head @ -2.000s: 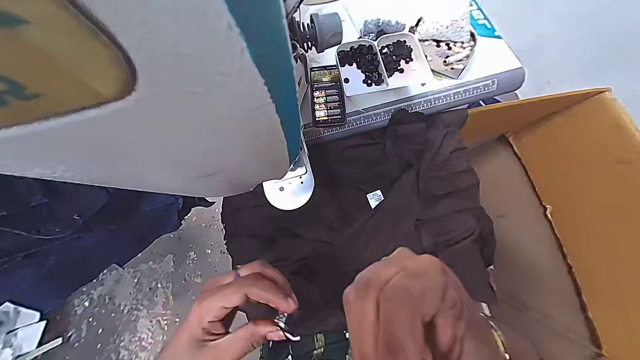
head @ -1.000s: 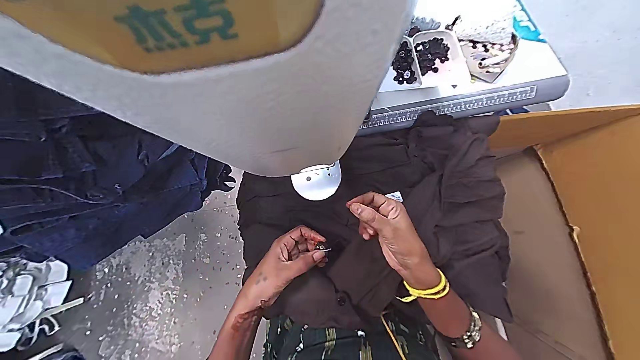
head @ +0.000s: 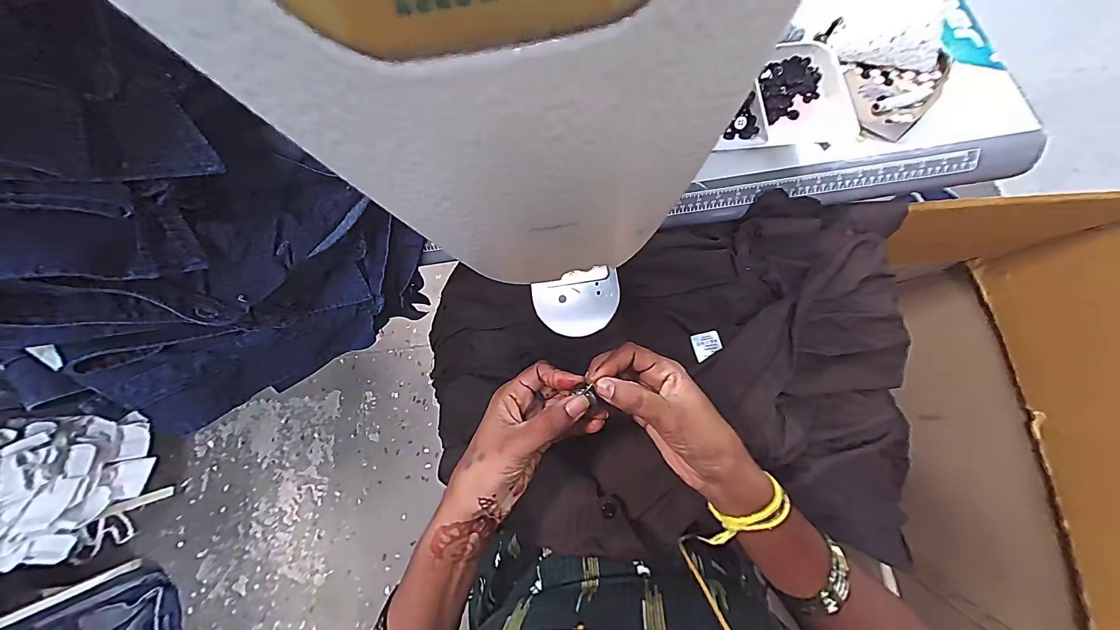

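A small dark metallic part, perhaps a bobbin case, is pinched between the thumb and fingers of my left hand. My right hand touches it from the other side; thumb and forefinger are pinched together at its top, and whether they hold a thread is too small to tell. Both hands are over a dark brown garment, which has a white label and a button near my lap. Just beyond my hands, the round white end of the sewing machine's lower arm shows under the machine head.
Dark blue denim garments are heaped on the left, above white pieces. A tray of black buttons rests on the machine table at the upper right. An open cardboard box stands on the right.
My hands were apart one second ago, the left one holding the small part; now they meet at it. The view has shifted, and the phone seen two seconds ago is out of sight.
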